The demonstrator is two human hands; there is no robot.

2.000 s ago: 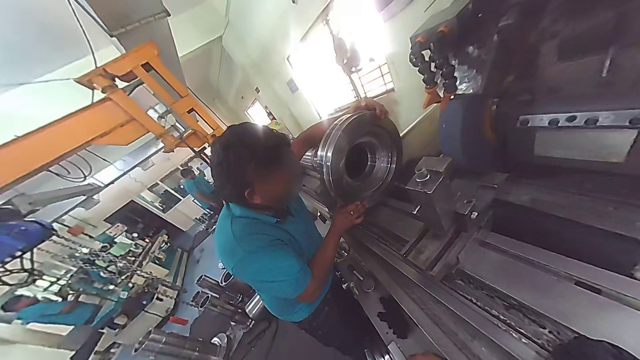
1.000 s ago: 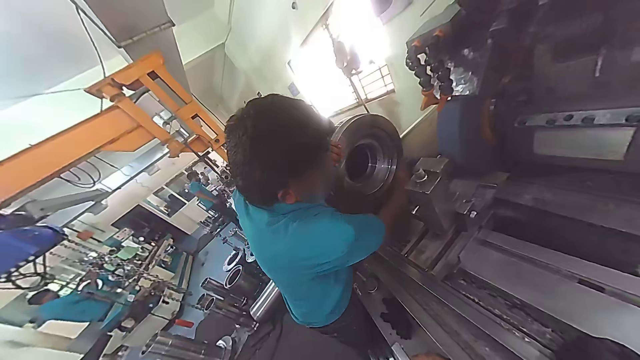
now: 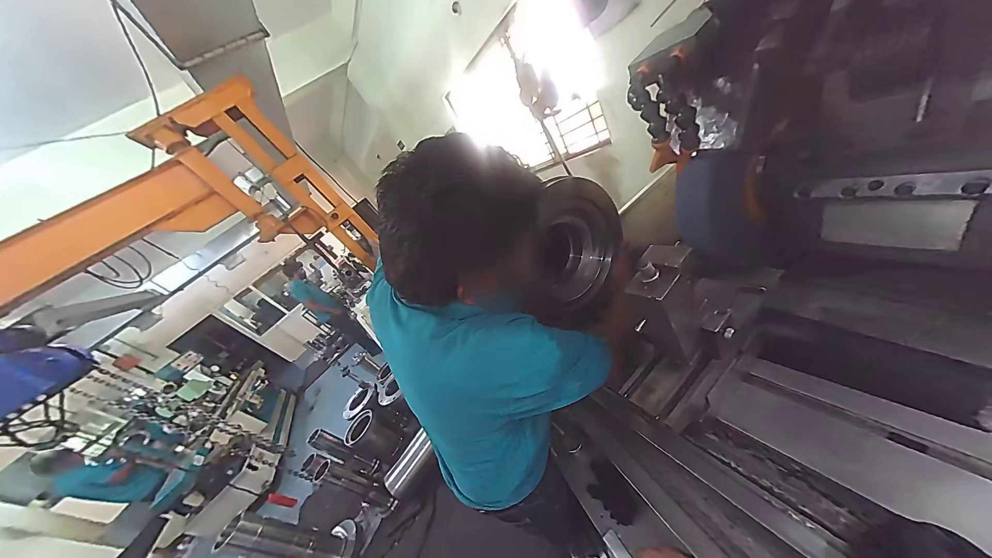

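Observation:
Neither of my hands can be made out; a sliver of skin at the bottom edge is too small to tell whose it is. A co-worker in a teal shirt [image 3: 480, 387] leans over the machine, facing away. Beyond the co-worker's head stands a large round metal workpiece [image 3: 593, 232] with a stepped bore, its axis near level. The co-worker's arm reaches around its lower side, and the hand is blurred or hidden. A metal block with a bolt on top [image 3: 663, 287] sits right of the workpiece, on the machine bed.
Segmented coolant hoses [image 3: 659, 112] with orange nozzles hang beside a blue-grey wheel-like part [image 3: 709, 201]. Metal machine ways [image 3: 837, 434] run across the lower right. An orange hoist frame [image 3: 186, 186] spans the left. Metal cylinders [image 3: 372, 434] stand on the floor; other people work farther back.
The co-worker has leaned in toward the workpiece, and head and shoulder now cover part of it. Two seconds ago both of the co-worker's hands showed on its rim.

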